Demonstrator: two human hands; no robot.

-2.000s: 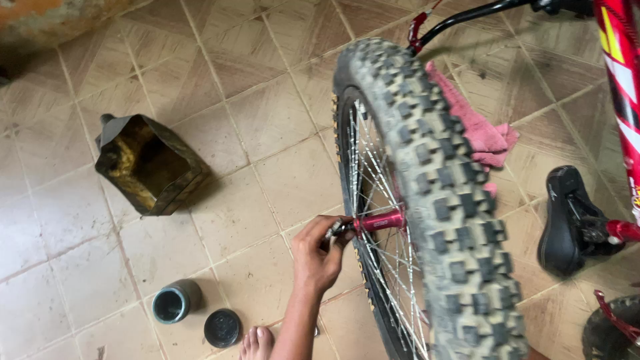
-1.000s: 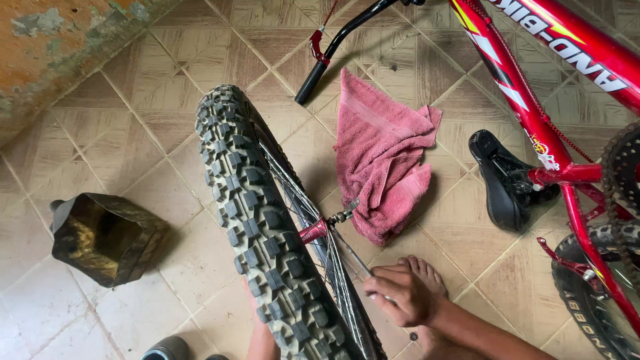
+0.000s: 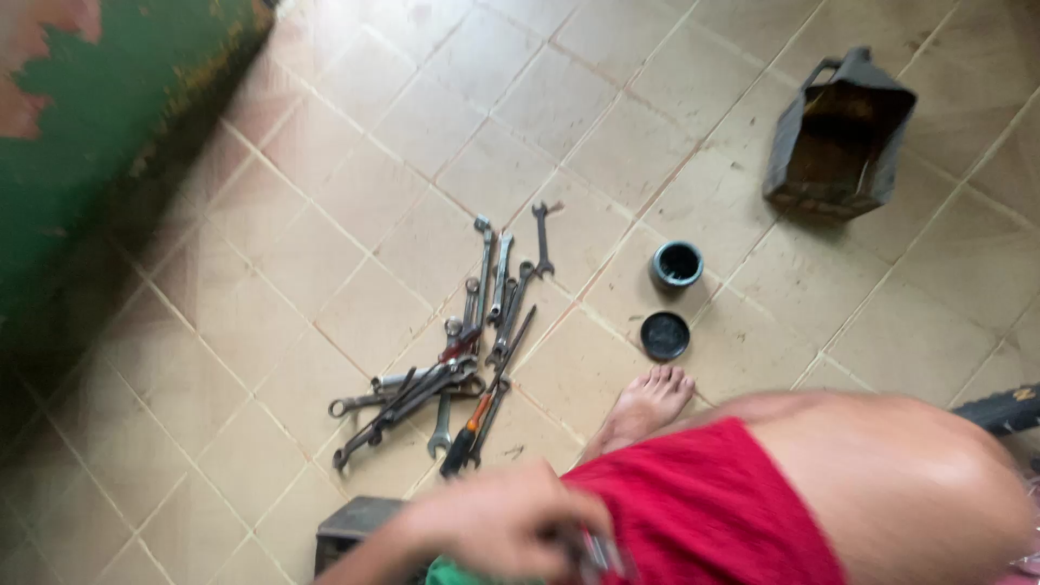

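My left hand (image 3: 520,520), blurred at the bottom, is closed around a shiny metal object (image 3: 600,556) with some red on it; blur hides what kind. It is over the edge of my red shorts (image 3: 699,504). Just beyond it on the tiles lies a loose pile of combination and open-end wrenches (image 3: 422,394), with a screwdriver (image 3: 479,414) with an orange and black handle among them. One open-end wrench (image 3: 543,240) lies apart at the far end. My right hand is out of view.
An open jar (image 3: 677,264) of dark grease and its black lid (image 3: 665,335) are near my bare foot (image 3: 650,402). A cut-open plastic jug (image 3: 841,138) stands farther off. A dark box (image 3: 357,516) is at the bottom, part of a tire (image 3: 1003,410) at the right edge.
The view has swung far to the left, bringing the wrenches in. The bicycle hub and the hand beside it have left the view; my left hand now shows at the bottom with a metal object.
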